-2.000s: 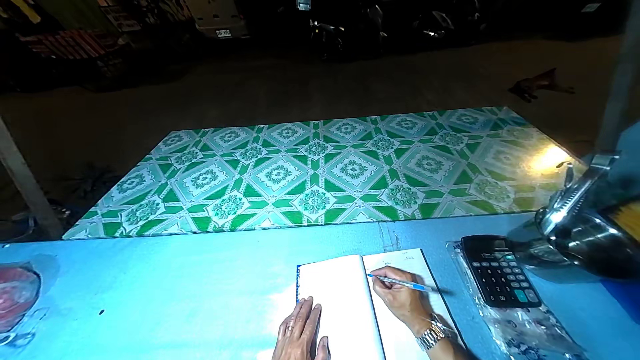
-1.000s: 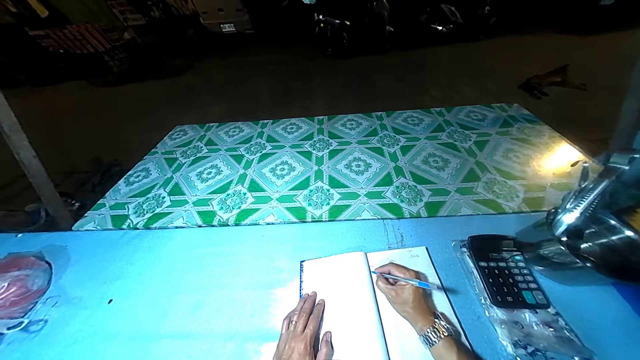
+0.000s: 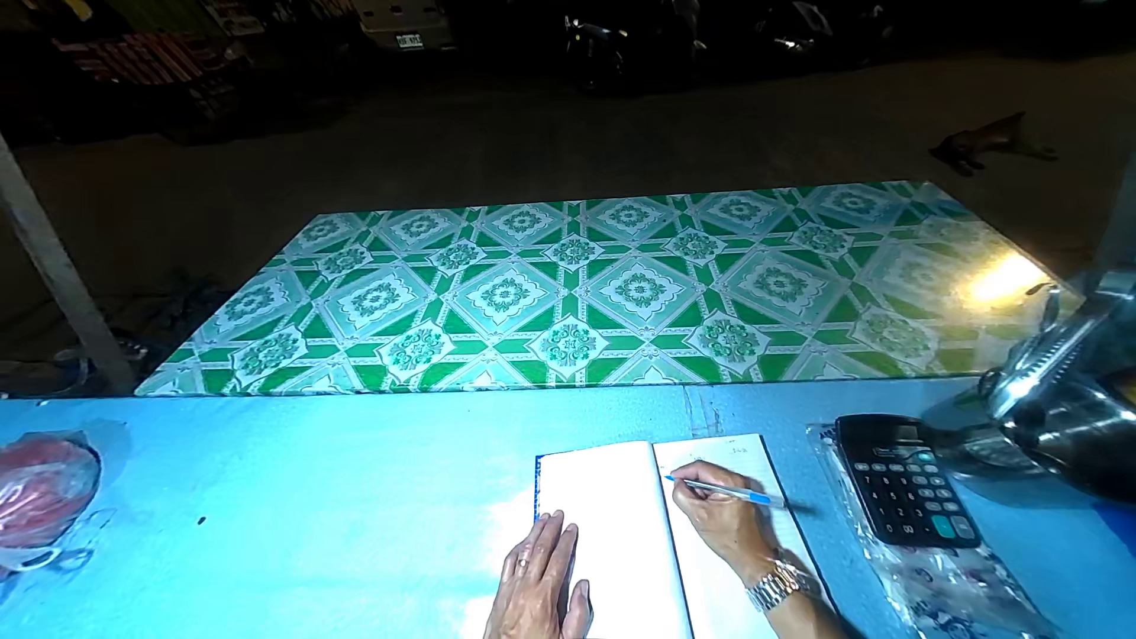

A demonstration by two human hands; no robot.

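An open notebook (image 3: 612,515) lies on the light blue tabletop, with some handwriting near the top of its right page. My right hand (image 3: 728,524), a metal-band watch at its wrist, is closed around a blue and clear pen (image 3: 728,490); the pen's tip is at the right page, near the fold. My left hand (image 3: 537,577) rests flat on the left page's outer edge, fingers slightly apart, a ring on one finger, holding nothing. To the right of the notebook a black calculator (image 3: 907,479) lies partly on clear plastic wrapping (image 3: 950,586).
Beyond the blue tabletop (image 3: 311,497) is a surface with a green patterned cover (image 3: 568,293). Shiny metal ware (image 3: 1056,399) stands at the right. A plastic bag with something red (image 3: 44,488) lies at the left. An animal (image 3: 990,142) lies on the dark ground behind.
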